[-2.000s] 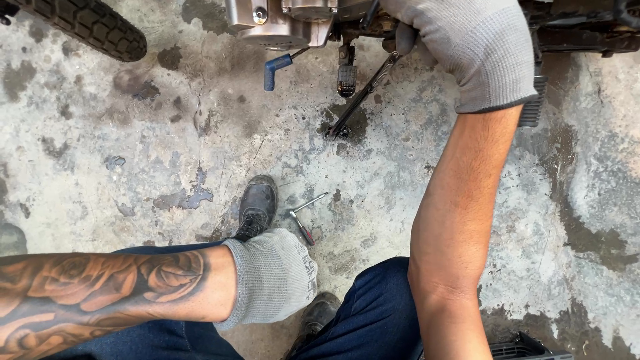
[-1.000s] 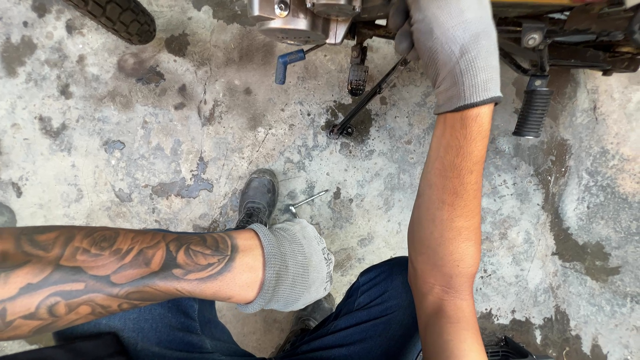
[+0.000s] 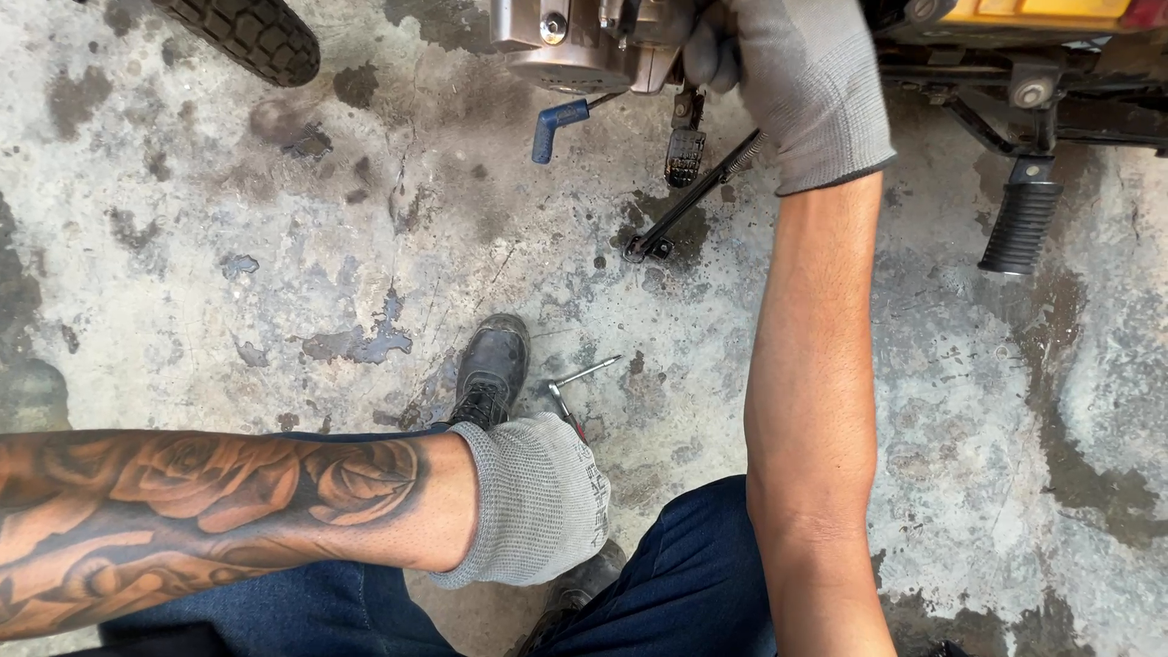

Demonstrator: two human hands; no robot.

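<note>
My left hand (image 3: 543, 497), in a grey knit glove, hangs over my knees with its back up; its fingers are hidden underneath. Just beyond it on the floor lies a metal tool with a thin shaft (image 3: 586, 370) and a bit of red near the glove. At the top, my right hand (image 3: 785, 82), in a grey glove with dark fingertips, reaches to the motorcycle engine (image 3: 584, 68). Its fingers curl at the engine's right side, and what they touch is hidden. Left of it, a blue rubber-covered lever (image 3: 558, 123) juts from under the engine.
A black kickstand (image 3: 698, 196) slants down to the stained concrete floor, beside a footpeg (image 3: 684, 151). Another rubber footpeg (image 3: 1022, 219) sticks out at the right below the frame. A knobby tyre (image 3: 260, 36) is at top left. My black shoe (image 3: 493, 360) stands near the tool.
The left glove covers more of the floor tool than two seconds ago. The right hand stays at the engine. The view has shifted somewhat.
</note>
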